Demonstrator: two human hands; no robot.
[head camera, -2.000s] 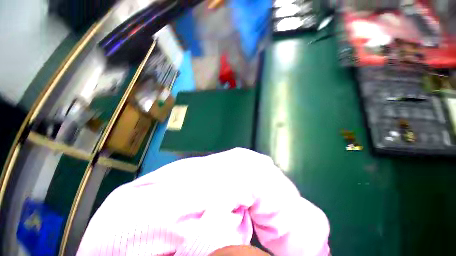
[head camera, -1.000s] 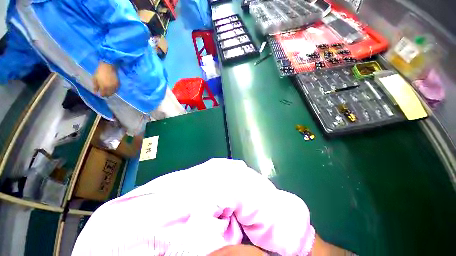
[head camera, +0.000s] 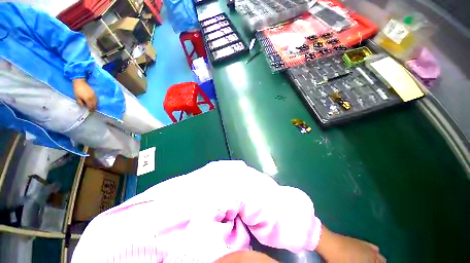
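The pink striped sleeve of my left arm crosses the lower middle. My left hand (head camera: 351, 250) rests low over the green bench (head camera: 330, 174) at the bottom edge, partly cut off; its fingers and anything in them cannot be made out. My right hand cannot be identified. An unclear skin-coloured patch shows at the bottom centre. A small gold-brown flex piece (head camera: 301, 126) lies on the bench. Beyond it is the black compartment tray (head camera: 330, 121) with gold flex pieces, a small yellow-green box (head camera: 356, 56) and a pale yellow card (head camera: 396, 78).
A red tray (head camera: 361, 32) with small dark parts touches the compartment tray. A black tray (head camera: 242, 53) holds several lit rectangular screens. A person in blue (head camera: 41, 46) stands at the left. A red stool (head camera: 181, 98), cardboard boxes (head camera: 97, 192) and a labelled green board (head camera: 185, 141) are nearby.
The view has turned and steadied. The person in blue came into view and now appears further left. The trays have shifted left and up. More of my left hand shows at the bottom right.
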